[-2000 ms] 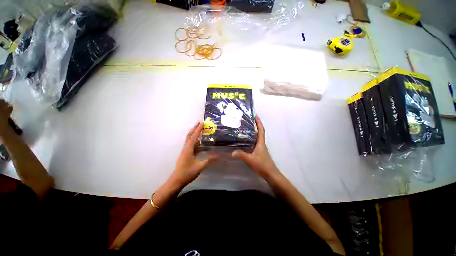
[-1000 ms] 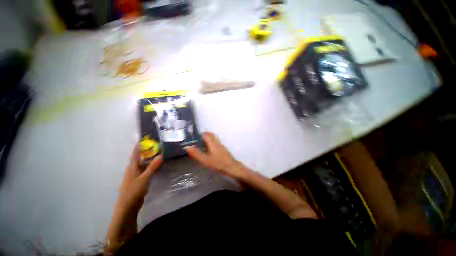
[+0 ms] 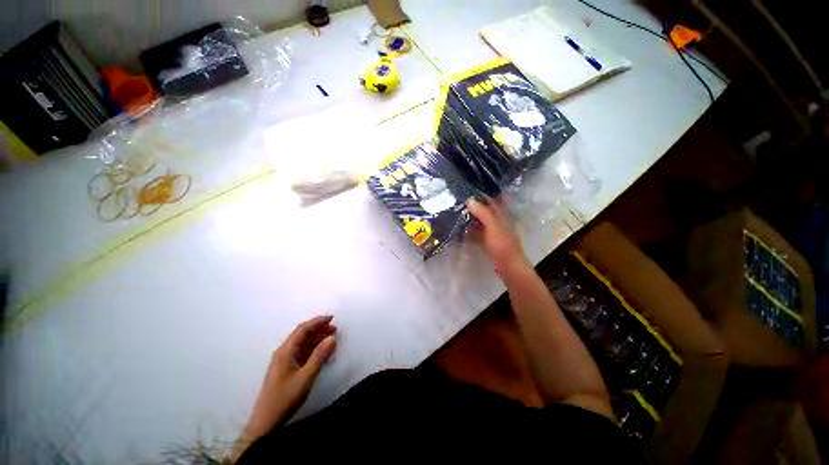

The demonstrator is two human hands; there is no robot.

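A bagged black box with a yellow top (image 3: 421,195) stands tilted on the table, beside the left end of the row of bagged boxes (image 3: 511,116). My right hand (image 3: 495,234) is at its lower right edge, thumb on the front; the fingers behind are hidden. Clear loose film lies around the bases of the boxes. My left hand (image 3: 300,360) is empty above the table nearer my body, its fingers loosely curled and apart. The whitish stack of poly bags (image 3: 318,154) lies behind and left of the box.
Rubber bands (image 3: 156,191) lie at the left back. A black tray (image 3: 194,62), an orange object (image 3: 128,91) and small yellow round items (image 3: 380,76) are at the back. A notebook (image 3: 552,54) with a pen lies back right. Open cartons (image 3: 693,363) with packed boxes stand below the table's right edge.
My right hand has carried the bagged box right to the row. My left hand has let go of it. The view has turned right.
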